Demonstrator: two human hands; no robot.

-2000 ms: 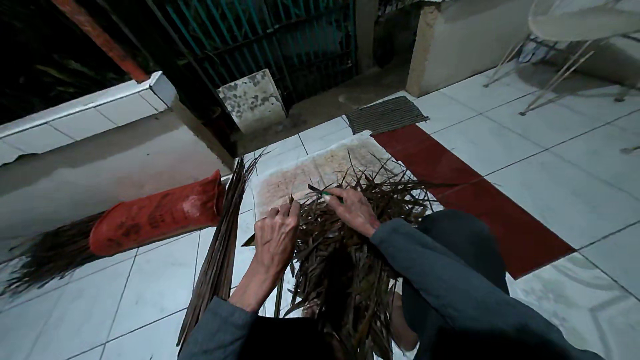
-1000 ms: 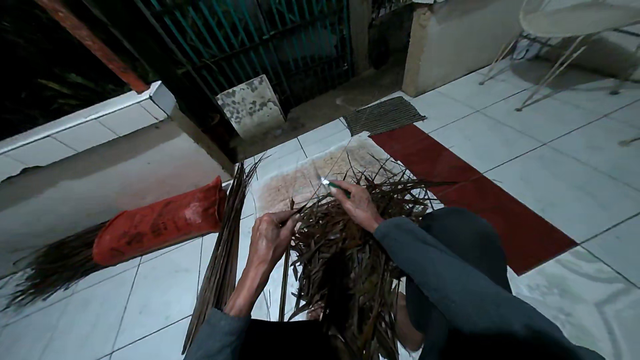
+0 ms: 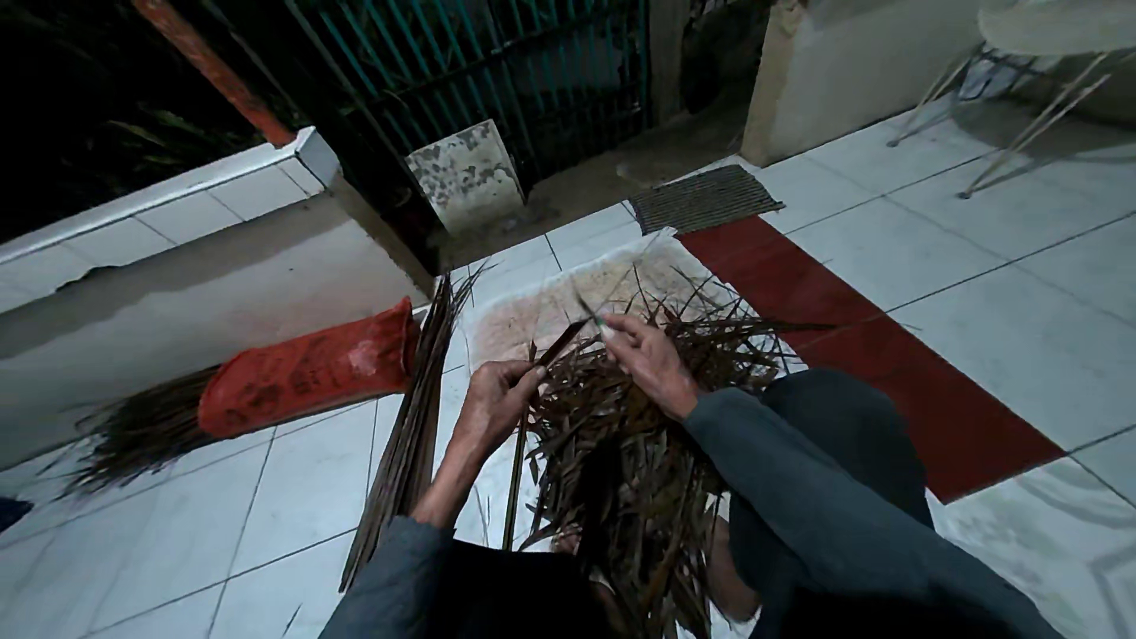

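Observation:
My left hand pinches a dark, dry palm leaf strip between thumb and fingers. A small knife is in my right hand, its thin blade pointing up and away, at the far end of the strip. Below both hands lies a loose heap of brown dry leaf strips, partly over a stained white sack. A long bundle of thin dry stalks rests on the floor to the left of my left hand. One longer stalk runs down beneath my left hand.
A red mesh sack with more stalks sticking out lies by the low wall. Farther off are a ribbed mat, a speckled slab and a teal metal gate. A chair stands at upper right.
The dark strip now reaches up from my left hand towards the knife; one second ago it did not plainly show there. Both hands have stayed over the heap.

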